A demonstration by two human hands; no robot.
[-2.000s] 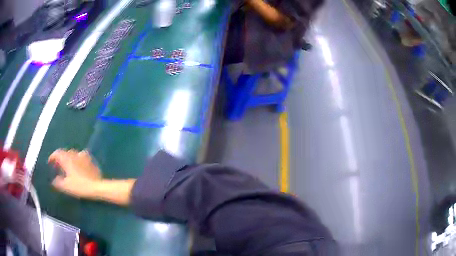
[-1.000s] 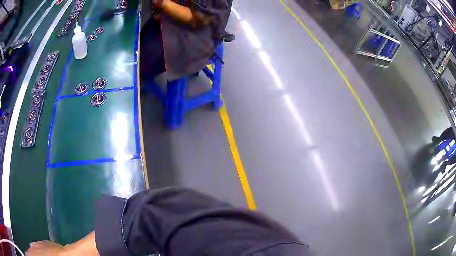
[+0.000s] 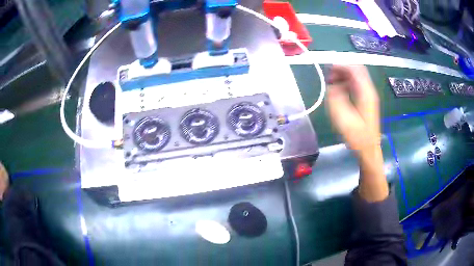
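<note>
A grey three-unit module [image 3: 199, 127] with three round spoked units in a row lies in the pale fixture nest [image 3: 202, 179] on the silver bench tester [image 3: 99, 166]. Two upright blue-and-white clamp cylinders [image 3: 141, 39] stand behind it, above a blue clamp bar [image 3: 182, 75]. My right hand [image 3: 356, 109] is blurred, bare and empty, with its fingers partly apart, over the bench to the right of the tester. My left hand [image 3: 3, 181] is only a sliver at the left edge, its fingers cut off.
A red bin [image 3: 288, 28] stands behind the tester's right side. A red knob [image 3: 302, 170] is at its front right corner. A black disc [image 3: 247, 220] and white oval pad [image 3: 213, 231] lie in front, beside a grey cable [image 3: 292, 221]. More modules [image 3: 416, 86] lie at the right.
The view has swung left from the bench and aisle to the tester. The module in the nest and a sliver of my left hand now show. My right hand is now fully in view.
</note>
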